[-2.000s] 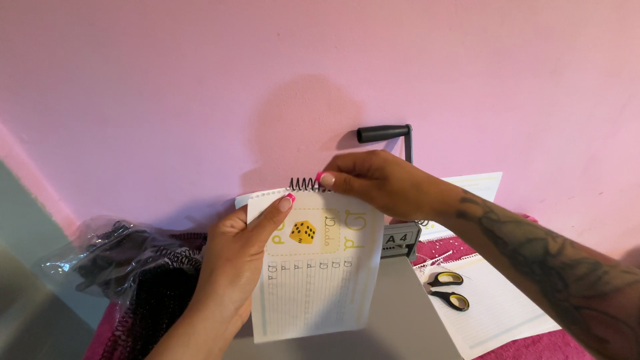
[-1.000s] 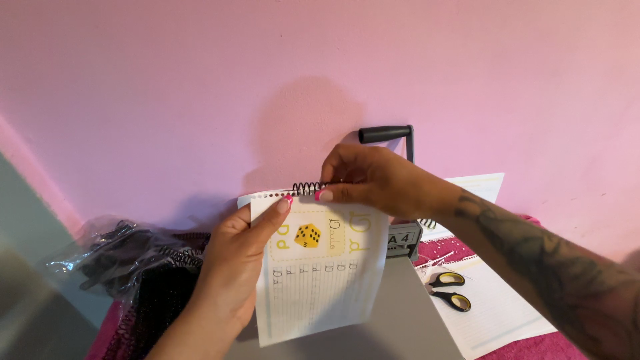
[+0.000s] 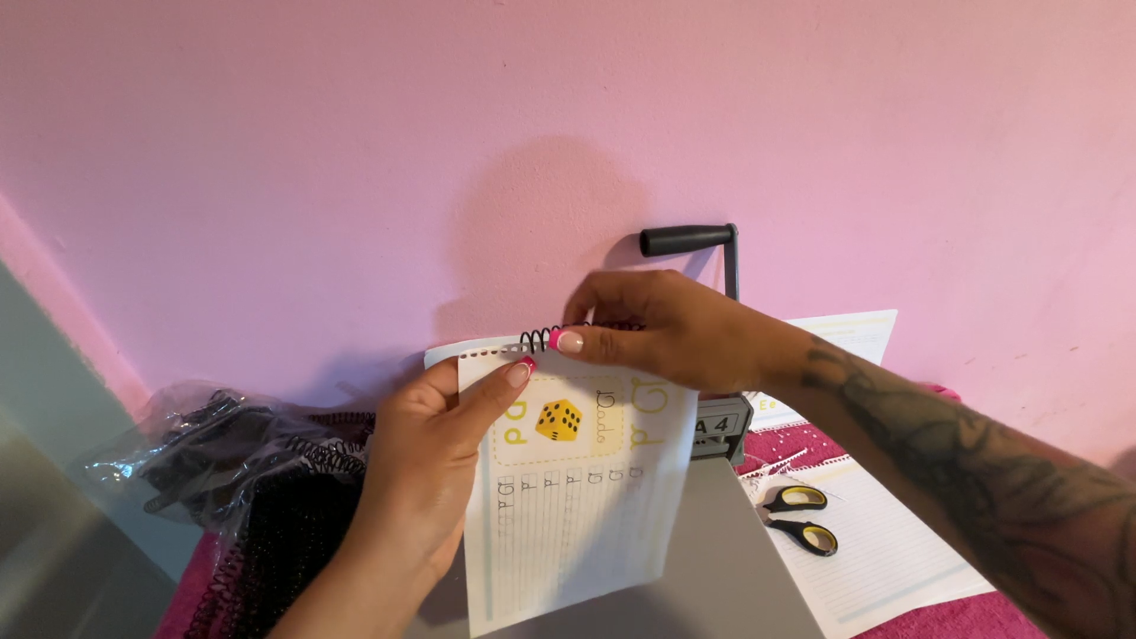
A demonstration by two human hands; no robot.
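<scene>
A stack of punched worksheets [image 3: 568,550], printed with a yellow die and letters, is held with its row of holes at the top. My left hand [image 3: 435,453] grips the upper left of the sheets, thumb on the front just below the holes. A black spiral binding coil [image 3: 534,341] runs through part of the holes, to the right of that thumb. At the coil my right hand [image 3: 657,328] pinches with thumb and fingers, covering part of it. Holes at the left end carry no coil.
Behind the sheets stands a grey binding machine [image 3: 737,568] with a black crank handle [image 3: 688,240]. Scissors [image 3: 803,519] lie on lined sheets [image 3: 887,550] at the right, over a magenta cloth [image 3: 967,621]. Black coils [image 3: 293,524] and a clear plastic bag [image 3: 195,444] are at the left.
The coil's visible end and my right hand's hold on it have shifted slightly along the holes. The sheets are tilted a little differently. My left hand keeps its grip.
</scene>
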